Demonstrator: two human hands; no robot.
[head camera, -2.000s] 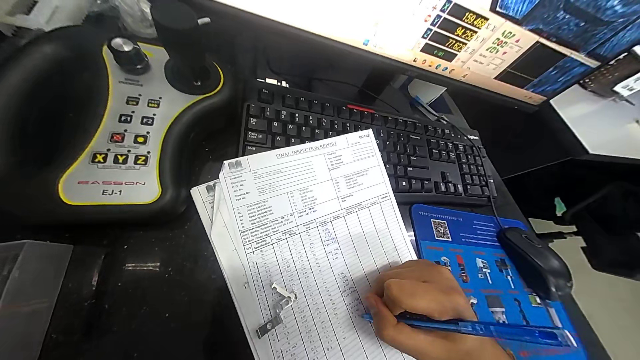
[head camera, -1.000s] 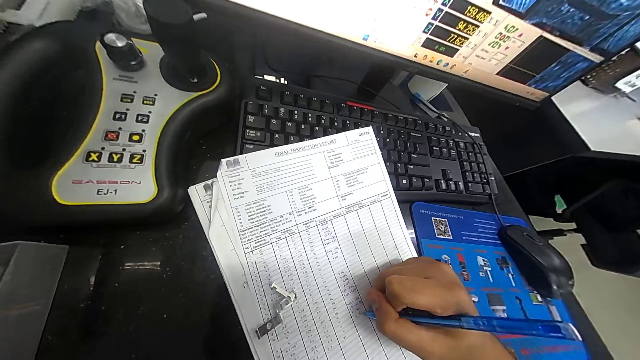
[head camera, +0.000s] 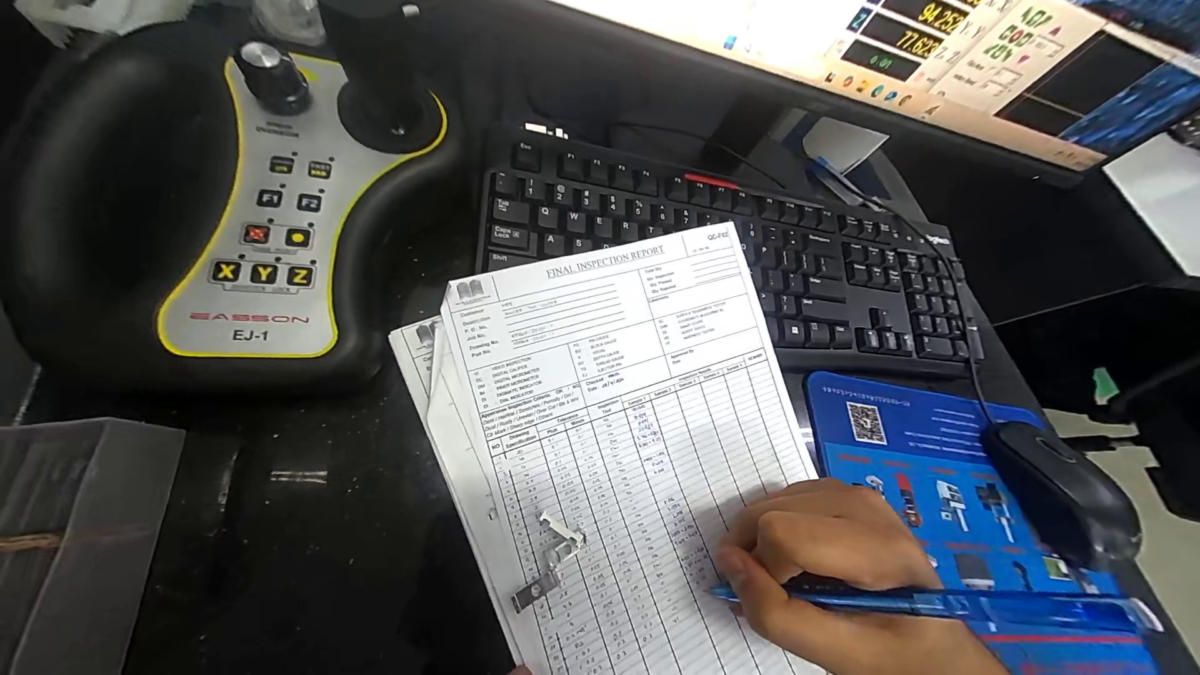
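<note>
My right hand (head camera: 834, 572) holds a blue translucent pen (head camera: 975, 607), its tip at a column of handwritten figures on a printed inspection form (head camera: 647, 375). More sheets (head camera: 441, 412) lie under the form's left side. A small bent metal part (head camera: 553, 562) rests on the lower left of the form. Of my left hand only a fingertip (head camera: 521, 669) shows at the bottom edge, by the papers' lower left; its grip is hidden. The top of the form overlaps a black keyboard (head camera: 825, 272).
An Easson joystick controller (head camera: 262, 216) stands at the left, with a clear plastic box (head camera: 94, 534) below it. At the right a black mouse (head camera: 1064, 487) sits on a blue printed mouse pad (head camera: 844, 412). A lit monitor (head camera: 797, 47) spans the top.
My right hand stays at the form with the pen, and the metal part has not moved on the paper. The view has shifted slightly.
</note>
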